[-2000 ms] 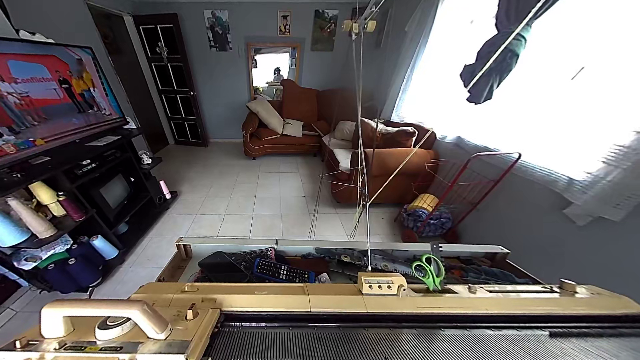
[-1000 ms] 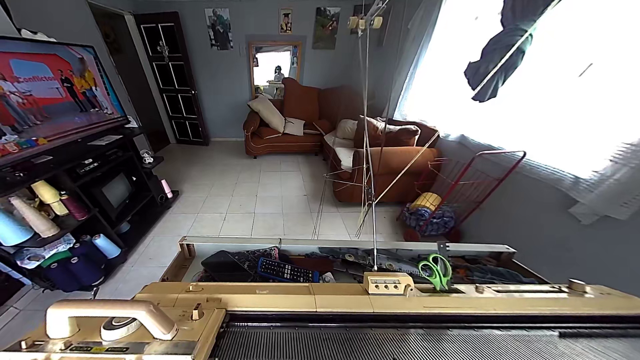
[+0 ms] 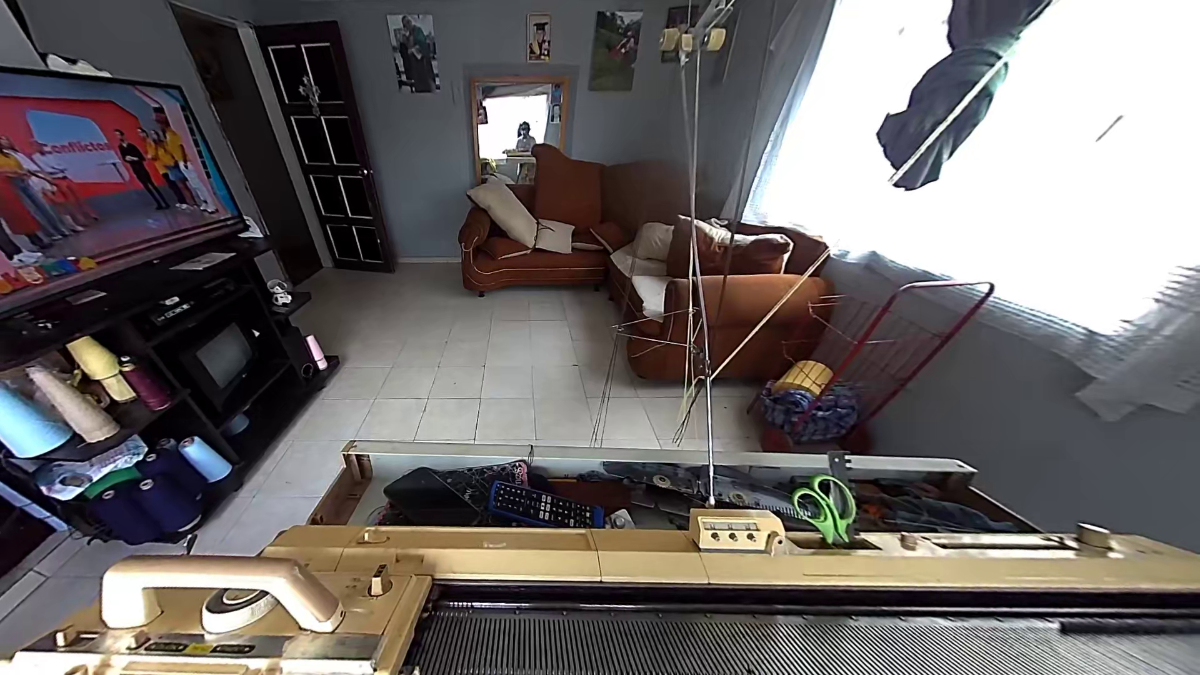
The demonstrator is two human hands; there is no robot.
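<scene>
Neither of my hands shows in the head view. A beige knitting machine (image 3: 647, 565) spans the lower part, its row of needles (image 3: 712, 647) along the bottom edge. Its carriage (image 3: 309, 647) with a thick handle (image 3: 220, 577) and a round dial (image 3: 236, 609) sits at the left end. A row counter (image 3: 737, 532) stands on the back rail beside a thin upright yarn mast (image 3: 708, 422). Green-handled scissors (image 3: 827, 511) stand in a slot right of the counter. Behind the rail, an open tray (image 3: 656, 456) holds a blue remote control (image 3: 546, 506) and dark items.
Yarn cones (image 3: 73, 403) fill a black shelf unit (image 3: 281, 375) under a lit television (image 3: 103, 178) at left. Brown sofas (image 3: 553, 253) stand across the tiled floor (image 3: 487, 356). A red wire cart (image 3: 900, 356) is near the window at right. Strands run from the yarn tensioner (image 3: 694, 39).
</scene>
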